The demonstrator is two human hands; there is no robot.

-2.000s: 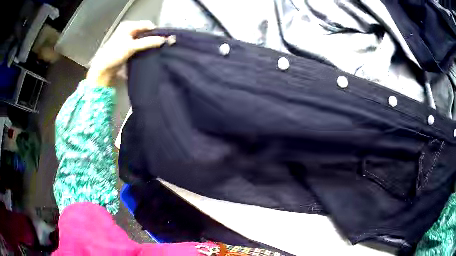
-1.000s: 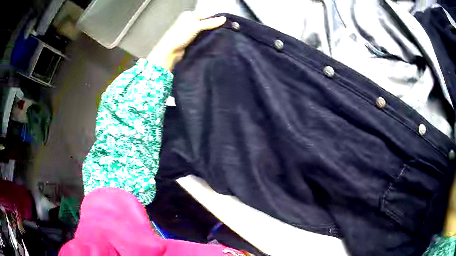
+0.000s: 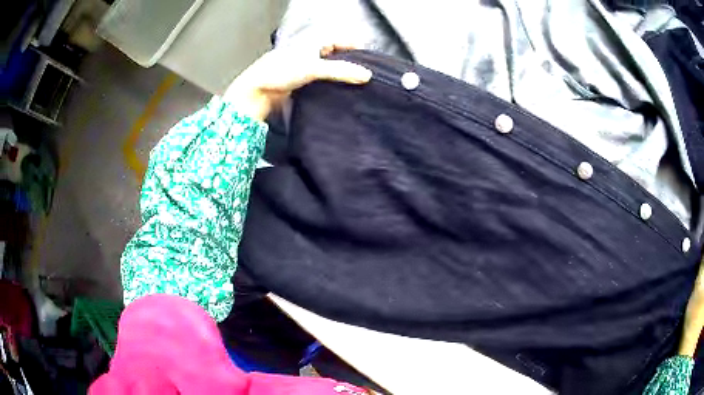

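Observation:
A dark denim garment (image 3: 432,224) lies spread across the pale table (image 3: 432,362). Its button placket (image 3: 540,146) runs from upper left to lower right, with several silvery buttons (image 3: 504,123) along it. My left hand (image 3: 289,79) pinches the garment's upper left corner by the placket, thumb on top and fingertips at the edge. My right hand (image 3: 694,312) is at the right edge, beside the garment, mostly cut off; its fingers and any snips in it cannot be seen.
Grey-blue denim garments (image 3: 463,38) are heaped behind the dark one. A pale plastic tray (image 3: 154,31) stands at the upper left. A green basket (image 3: 96,324) and a yellow floor line (image 3: 137,139) show at left. Something blue (image 3: 255,362) shows below the table edge.
The placket first swung down at the right, and my left hand moved right, then slightly down. The pocket outline at right no longer shows clearly. More of my right forearm shows.

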